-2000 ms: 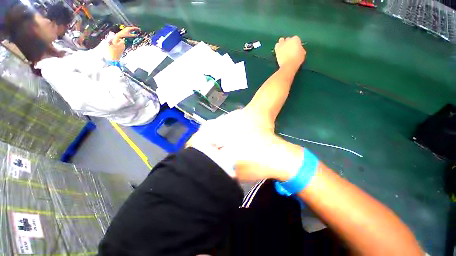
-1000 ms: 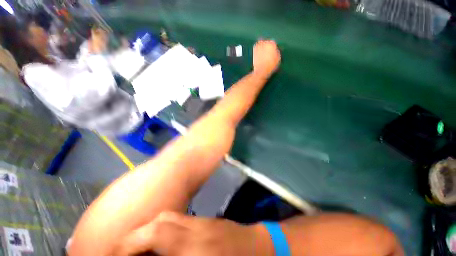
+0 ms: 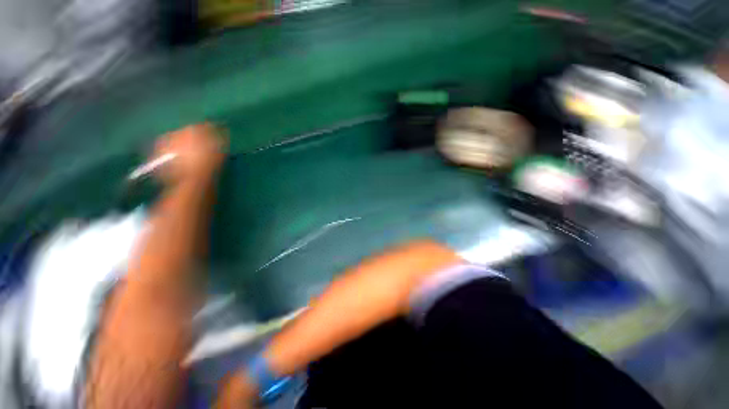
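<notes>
The whole view is strongly blurred. My left hand (image 3: 190, 152) is stretched out over the green mat (image 3: 304, 172), fingers curled. A small pale streak (image 3: 152, 166) shows at its fingers; whether it is gripped cannot be told. My right hand (image 3: 234, 391) is low near the bottom edge, partly cut off, below the blue wrist strap (image 3: 262, 371); its fingers and anything in them cannot be made out. A thin pale strand (image 3: 308, 242) lies on the mat between my arms.
A round tan-rimmed pot (image 3: 484, 137) stands right of centre, beside a dark boxy item with a green mark (image 3: 422, 97). A green and pink fan hub (image 3: 550, 180) is nearby. White sheets (image 3: 68, 299) lie at left. A person's pale sleeve (image 3: 687, 144) shows at right.
The view has swung right, bringing the pot and fan hub further in. My left hand now appears at the left, and my right hand lower left with its forearm reaching from the right.
</notes>
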